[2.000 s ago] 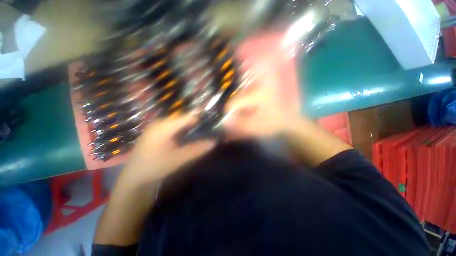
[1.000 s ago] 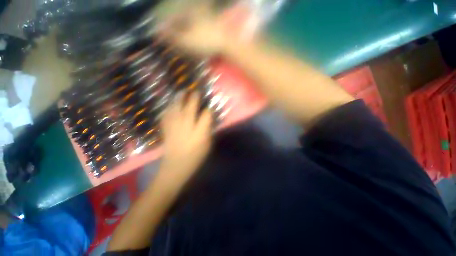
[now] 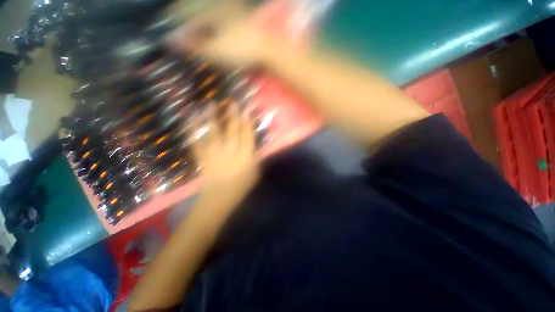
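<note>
A shallow pink-red tray (image 3: pixel 288 116) lies before me, its right end bare. Dark motor armatures (image 3: pixel 103 167) with orange bands and silver ends fill it in close rows. My left hand (image 3: pixel 225 146) lies over the rows near the tray's near edge, fingers spread and pointing away from me; whether it holds a part is hidden. My right hand (image 3: pixel 234 39) reaches over the far side of the tray and is blurred; what its fingers touch cannot be told. A large dark heap of parts (image 3: pixel 97 27) lies behind the tray.
White papers (image 3: pixel 15 128) and a dark cluster (image 3: pixel 24 204) lie at the left. Cardboard (image 3: pixel 45 91) shows under the heap. The green bench surface (image 3: pixel 377 36) runs right. Red stacked trays (image 3: pixel 526 146) stand below right. A blue-clad person (image 3: pixel 64 283) is at lower left.
The view has turned and shifted. My right hand has moved from the tray's right part to its far side. My left hand has moved right along the near edge, its fingers now more spread.
</note>
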